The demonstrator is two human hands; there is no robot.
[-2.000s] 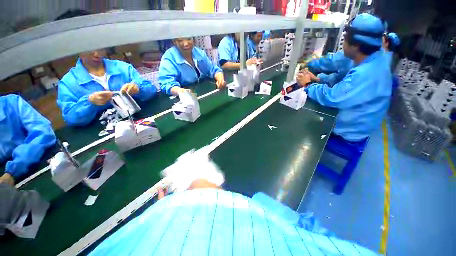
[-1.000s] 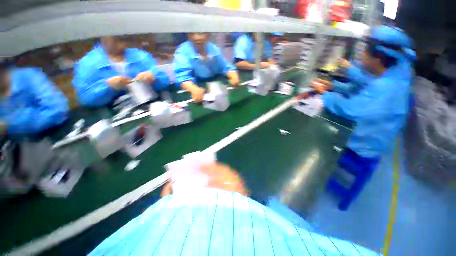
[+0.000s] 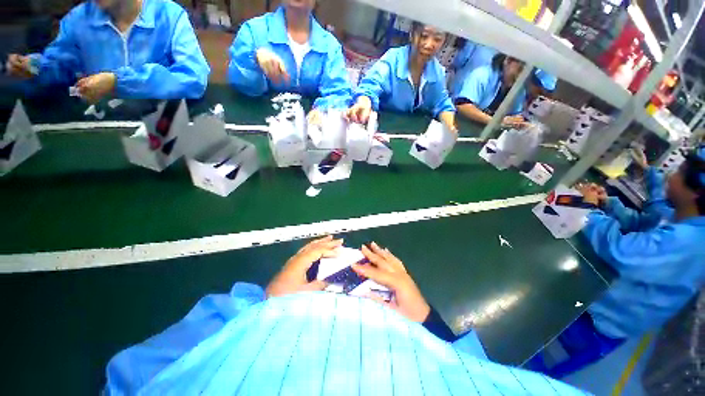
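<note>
A white product box (image 3: pixel 340 265) with a dark printed face lies on the near work surface (image 3: pixel 456 271), close to my body. My left hand (image 3: pixel 304 267) holds its left side, fingers over the top edge. My right hand (image 3: pixel 393 278) is on its right side, fingers spread over the top. No raised flaps show on this box. Its lower part is hidden behind my smock and hands.
The belt edge strip (image 3: pixel 294 233) runs just beyond my hands. Several open boxes (image 3: pixel 224 165) stand on the conveyor belt (image 3: pixel 100 209). Workers in light blue smocks sit opposite. Another worker at the right holds an open box (image 3: pixel 563 218). A grey frame crosses overhead.
The view has turned left. The blurred white box at the strip is now a low printed box on the near surface, between both hands. Both hands now show clearly.
</note>
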